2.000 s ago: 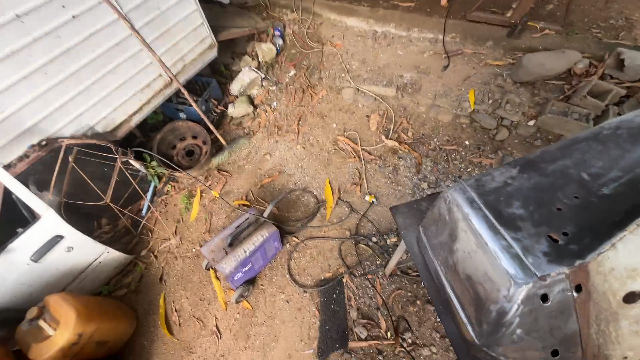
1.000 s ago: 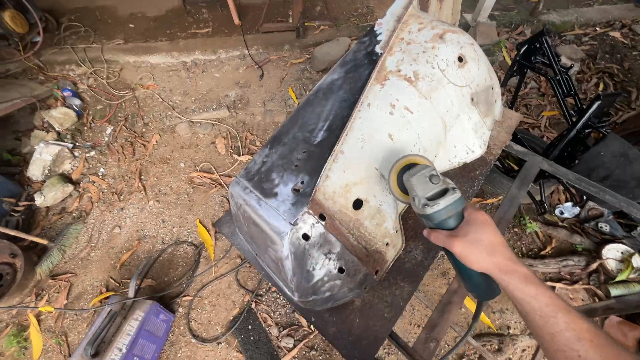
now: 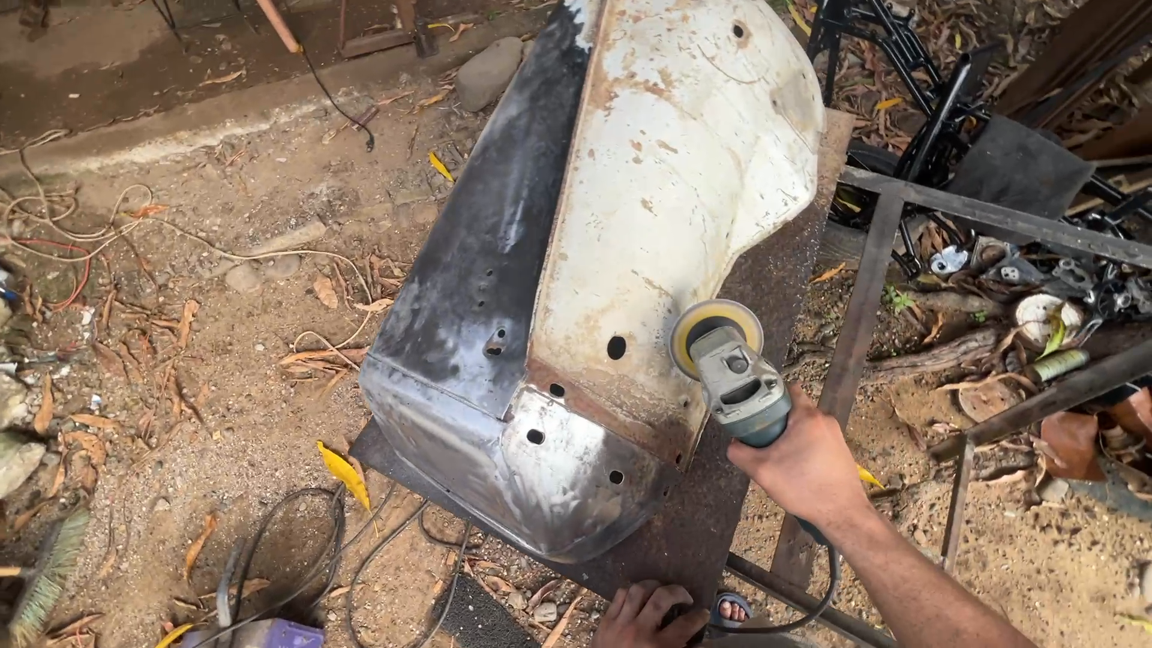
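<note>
My right hand (image 3: 805, 463) is closed round the teal body of an angle grinder (image 3: 745, 396). The grinder's yellow disc (image 3: 715, 333) lies over the right edge of a sheet-metal body panel (image 3: 643, 234); whether it touches is unclear. White, partly rusted paint covers one face of the panel, while its left side and lower end are bare, dark and shiny metal. At the bottom edge of the view, my left hand (image 3: 650, 616) has curled fingers by the lower edge of the flat metal sheet (image 3: 693, 531) under the panel. Something dark shows at those fingers, too hidden to name.
A metal frame (image 3: 859, 306) stands at the right, with a black motorcycle-like frame (image 3: 936, 117) and loose metal parts (image 3: 1071, 288) beyond. Black cable (image 3: 337, 540) loops over the dirt at lower left, near a purple machine (image 3: 270, 634). A foot in a sandal (image 3: 731, 612) shows below.
The view has swung right since the oldest frame. My left hand has come into view at the bottom. My right hand holds the grinder in both later frames.
</note>
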